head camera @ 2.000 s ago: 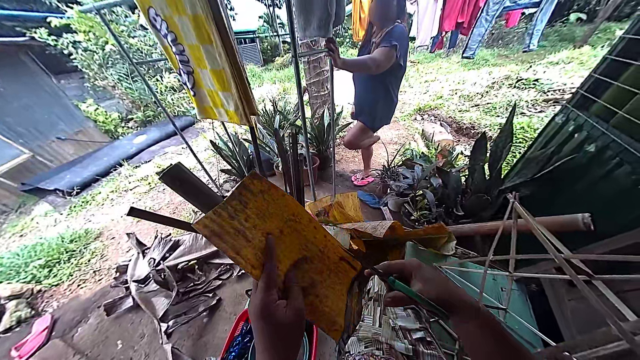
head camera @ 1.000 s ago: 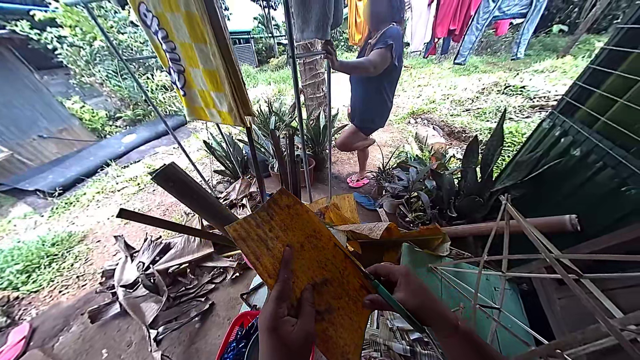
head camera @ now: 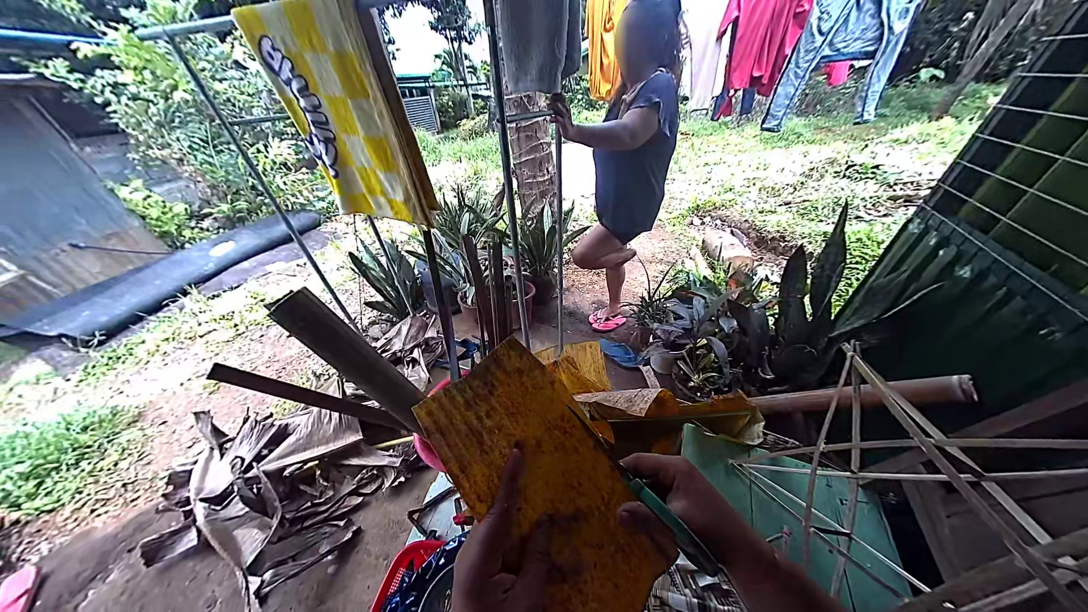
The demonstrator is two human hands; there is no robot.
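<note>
A stiff yellow-brown sheet with dark mottling [head camera: 531, 450], perhaps a dried leaf or sheath, is held upright and tilted in front of me. My left hand [head camera: 506, 544] grips its lower part, with thumb and fingers showing on the near face. At the sheet's right edge, my right hand [head camera: 680, 501] is closed on a green-handled tool [head camera: 671, 523], whose thin dark end lies along that edge; it looks like a knife. More yellow-brown sheets [head camera: 671, 412] lie behind, over a green board [head camera: 790, 493].
A person [head camera: 633, 144] stands on one leg beyond, holding a metal frame [head camera: 510, 170] with a yellow checked towel [head camera: 340, 110]. Thin wooden strips [head camera: 854, 459] cross at the right. Dried leaves [head camera: 246, 501] lie at left, a red basket [head camera: 408, 569] below, potted plants [head camera: 765, 314] ahead.
My right hand and the green-handled tool have moved up along the sheet's right edge since the earliest frame. The sheet has turned somewhat more upright in my left hand.
</note>
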